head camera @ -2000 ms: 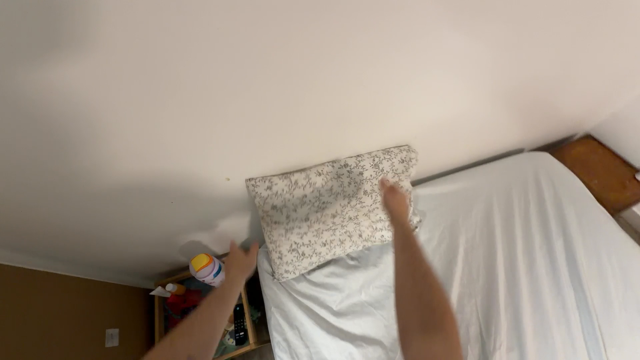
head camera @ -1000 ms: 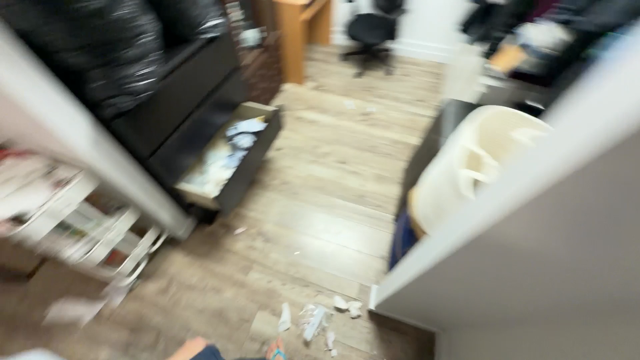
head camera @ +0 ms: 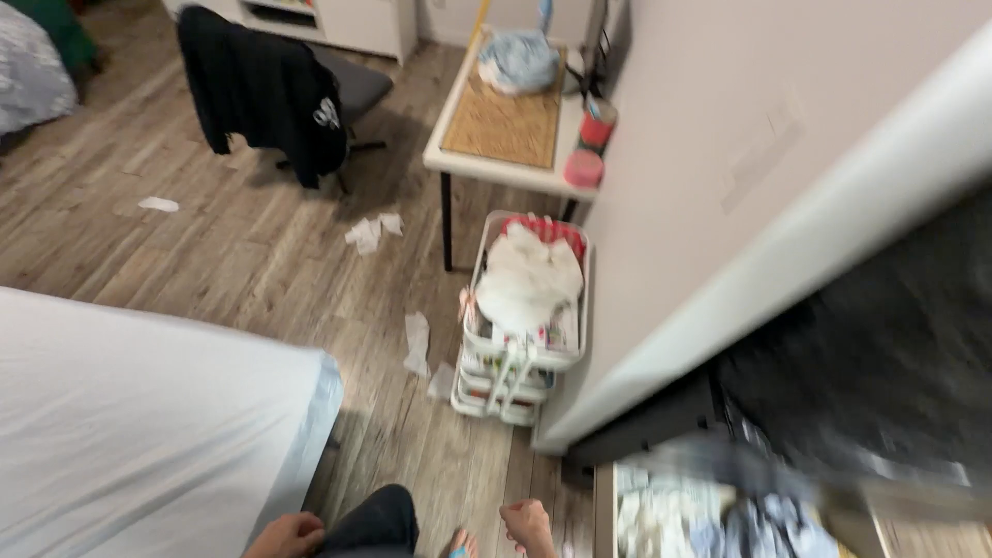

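My left hand (head camera: 288,535) is low in the view, beside the dark-clothed knee and close to the corner of the bed's pale sheet (head camera: 194,403); I see nothing in it. My right hand (head camera: 528,524), fingers curled, hangs over the wood floor between my sandalled foot (head camera: 463,544) and an open drawer of folded clothes (head camera: 666,511). Nothing shows in it. Ahead stands a white tiered cart (head camera: 585,310) with a white cloth (head camera: 527,279) in its top basket.
White paper scraps (head camera: 417,345) lie on the floor. Beyond the cart is a white table (head camera: 438,159) bearing a blue cloth bundle (head camera: 519,60). A chair draped with a black garment (head camera: 263,93) stands to its left. The wall edge (head camera: 697,310) juts in at right.
The view has swung far round, away from the bed and wall. Two seconds ago my right hand was on a floral pillow; now both hands are low, away from it.
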